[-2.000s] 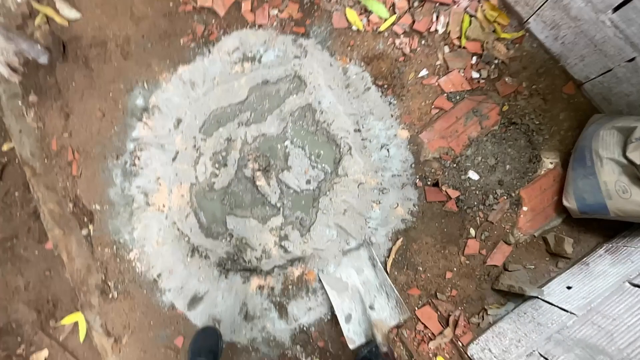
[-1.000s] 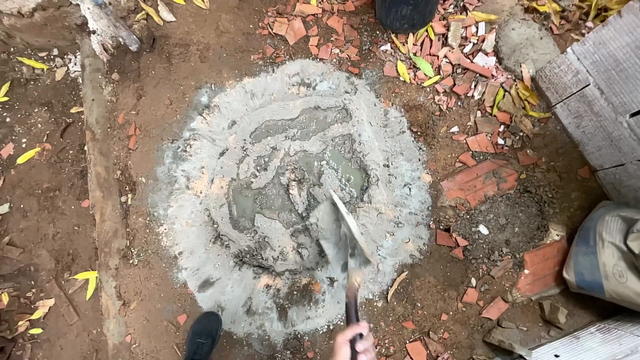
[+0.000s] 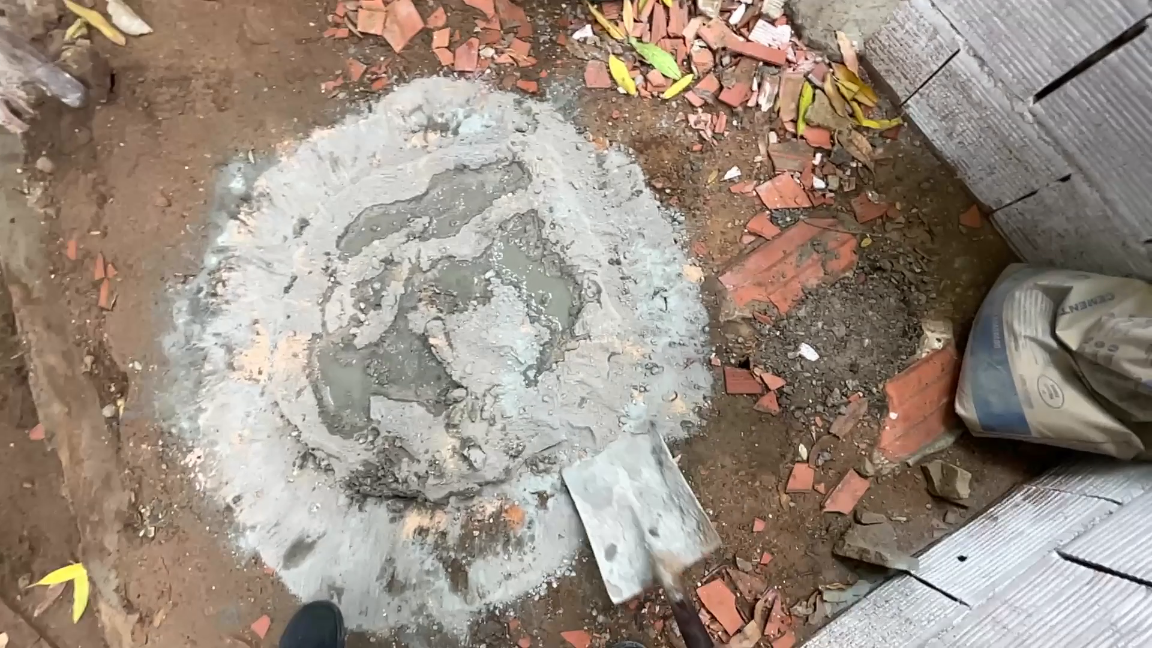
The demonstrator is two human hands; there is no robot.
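Note:
Neither of my hands shows in the head view now. A square-bladed metal shovel (image 3: 641, 513) lies with its blade against the lower right rim of a round heap of grey cement mix (image 3: 630, 297); its dark handle runs out of the bottom edge. Pools of grey water (image 3: 351, 387) stand in the hollows at the heap's middle, among wet lumps and ridges. Dry pale powder and some sandy patches surround them. The tip of a dark shoe (image 3: 313, 625) is at the heap's lower edge.
A cement bag (image 3: 1035, 360) leans at the right between grey block walls (image 3: 999, 117). Broken red tile pieces (image 3: 792, 261) and leaves (image 3: 657, 58) litter the ground at the top and right. A low raised strip (image 3: 72, 432) runs along the left.
The shovel blade has moved from the wet middle down to the heap's lower right rim. The hand on its handle one second ago is out of view now.

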